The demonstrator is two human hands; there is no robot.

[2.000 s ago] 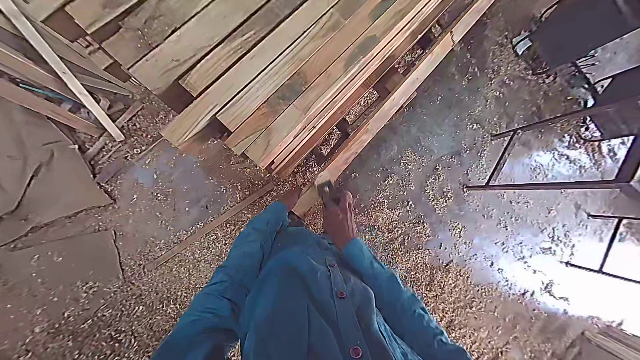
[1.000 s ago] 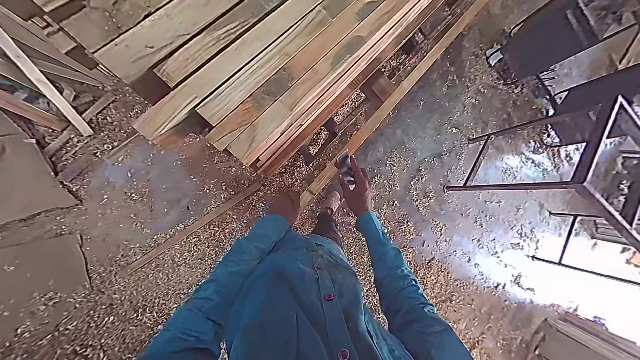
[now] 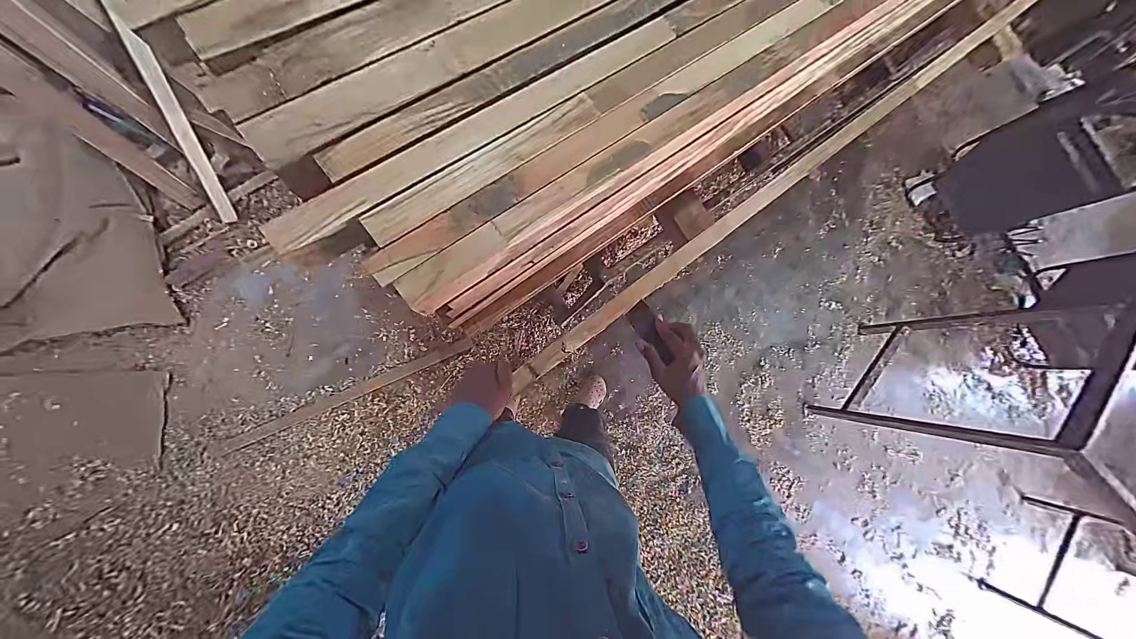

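My left hand [image 3: 485,387] is closed around the near end of a long, narrow wooden strip [image 3: 710,237], which runs away to the upper right beside a stack of planks [image 3: 550,151]. In my right hand [image 3: 680,362] is a dark, block-like tool [image 3: 650,330]; its exact kind cannot be made out. The tool's far end is close to the strip's right edge, and whether they touch is unclear. My fingers hide the near tip of the strip and part of the tool.
Wood shavings [image 3: 355,506] cover much of the floor. A thin batten [image 3: 355,395] lies at the left of my feet. Dark metal frames [image 3: 950,430] stand at the right, with dark sheets behind them. Brown sheets [image 3: 80,417] and loose boards [image 3: 177,124] lie at the left.
My right hand with the tool was close to my left hand two seconds ago; it has moved away to the right and forward along the strip. My left hand stays at the strip's near end.
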